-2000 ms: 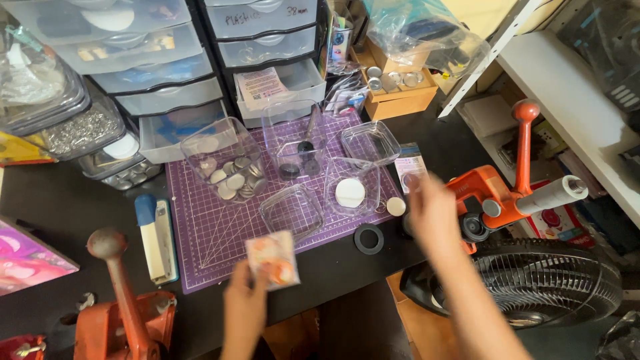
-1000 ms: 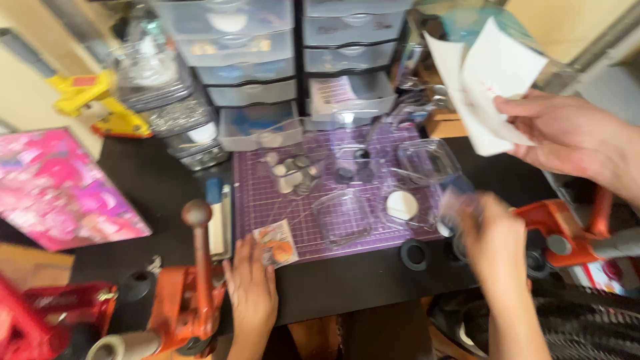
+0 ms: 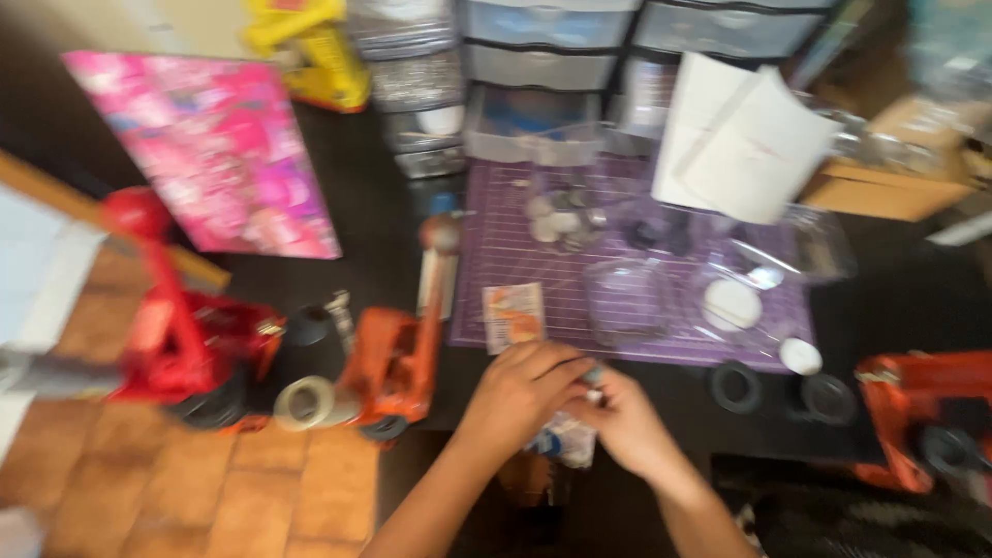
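My left hand and my right hand meet at the front edge of the black table, fingers bent together around a small printed plastic packet that hangs below them. Their fingers hide its upper part. Just behind my left hand, a packet with an orange print lies on the front left of the purple cutting mat. Open clear plastic containers stand on the mat, one behind with round metal button parts. A white disc is in another container. The view is blurred.
Orange hand presses stand left and right, a red press far left. Black rings lie near the front edge. White papers are behind the mat, beside a cardboard box. Drawer units stand at the back.
My right hand has come from the right to meet my left hand at the table edge. Another person's hand, which held the white papers one second ago, is out of view. The view has shifted left.
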